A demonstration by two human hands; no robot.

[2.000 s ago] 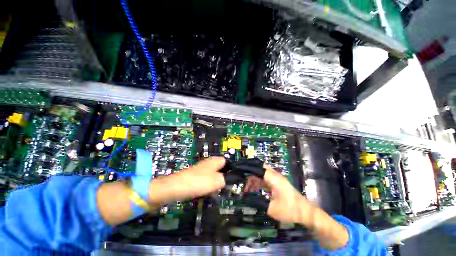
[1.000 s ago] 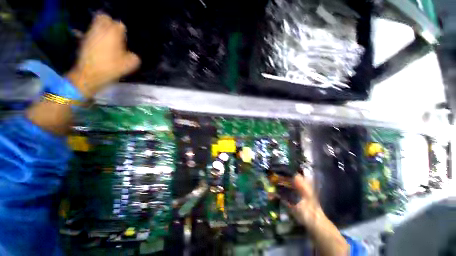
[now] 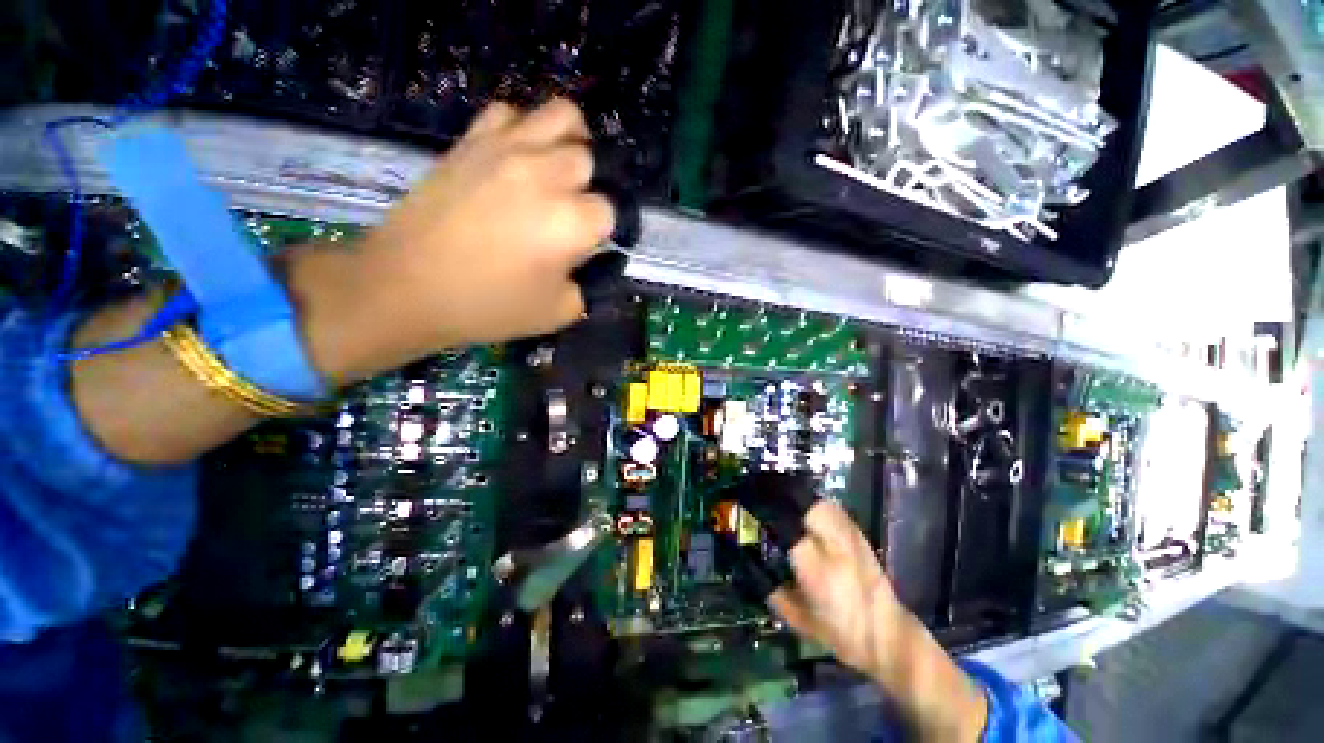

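Note:
My left hand [image 3: 501, 225], with a light blue wrist strap [image 3: 218, 269], is over the metal rail at the front edge of the black-part bins. Its fingers are curled and dark at the tips; I cannot tell if they hold a part. My right hand [image 3: 835, 573] is over the middle circuit board [image 3: 683, 479], its dark-covered fingertips low among the parts. What those fingers hold, if anything, cannot be told. The board is green with yellow blocks, round pale-topped capacitors and a perforated green strip [image 3: 755, 337] along its far edge.
A black bin [image 3: 1111, 240] heaped with silver metal strips [image 3: 966, 116] stands behind the rail [image 3: 857, 283]. Another board [image 3: 407, 508] lies left, one [image 3: 1096, 508] lies right beyond an empty black bay [image 3: 958, 494]. A blue coiled cord [image 3: 182, 73] hangs at upper left.
Both hands were together over the middle board. They parted; my left hand went to the far left over the bins, then came right to the rail. My right hand stayed over the board.

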